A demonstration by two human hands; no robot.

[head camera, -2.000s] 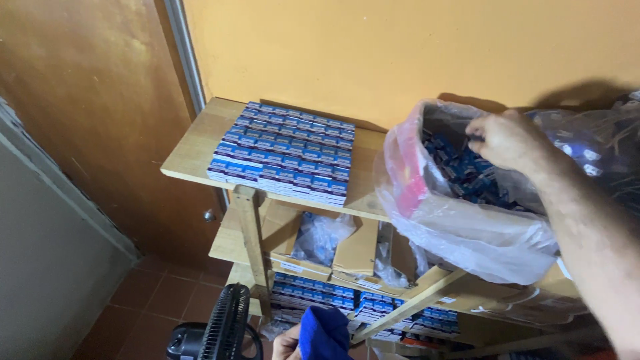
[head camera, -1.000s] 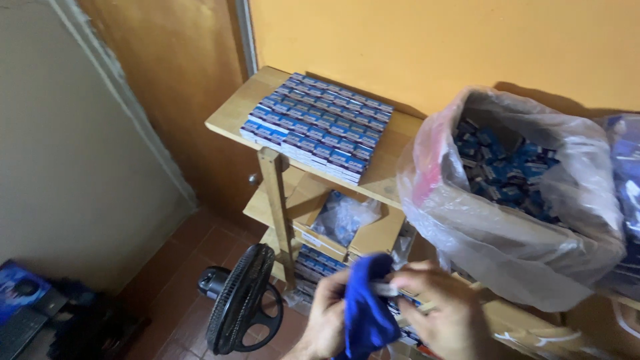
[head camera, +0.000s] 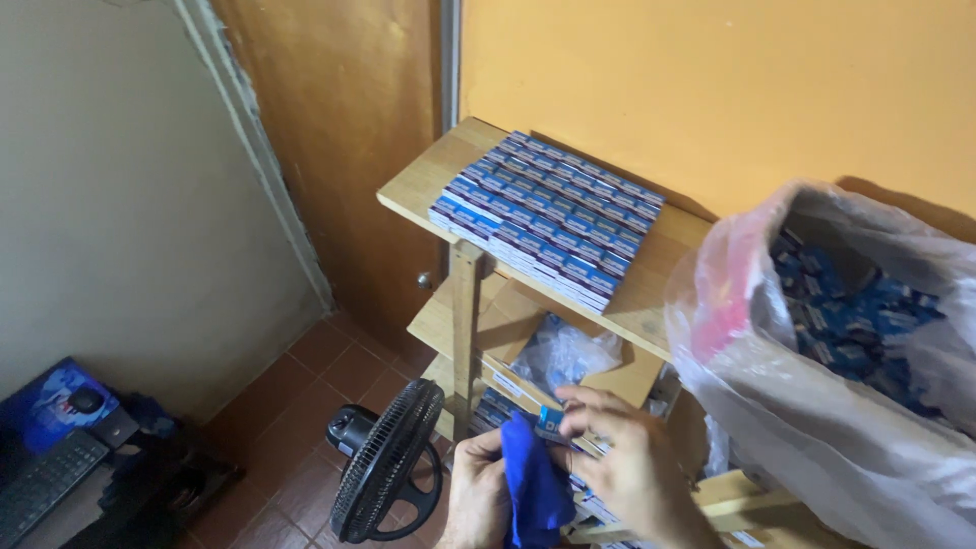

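Note:
My left hand (head camera: 480,488) grips a blue cloth (head camera: 530,484) low in the middle of the head view. Just right of it, my right hand (head camera: 621,457) pinches a small blue box (head camera: 550,422) against the upper edge of the cloth. Rows of small blue, purple and white boxes (head camera: 557,213) lie stacked on the top wooden shelf (head camera: 423,171), above both hands. At the right, a large container lined with a clear plastic bag (head camera: 732,305) holds many loose small blue boxes (head camera: 846,320).
A black fan (head camera: 389,465) stands left of my hands. Below the top shelf are an open cardboard box (head camera: 526,305) with plastic bags (head camera: 568,354) and more stacked boxes. A keyboard (head camera: 53,488) and a mouse (head camera: 85,399) are at the lower left. A wooden door (head camera: 358,152) is behind.
Two seconds ago my right hand was at the opening of the lined container; it is now beside the blue cloth, holding a small box. The view has shifted left.

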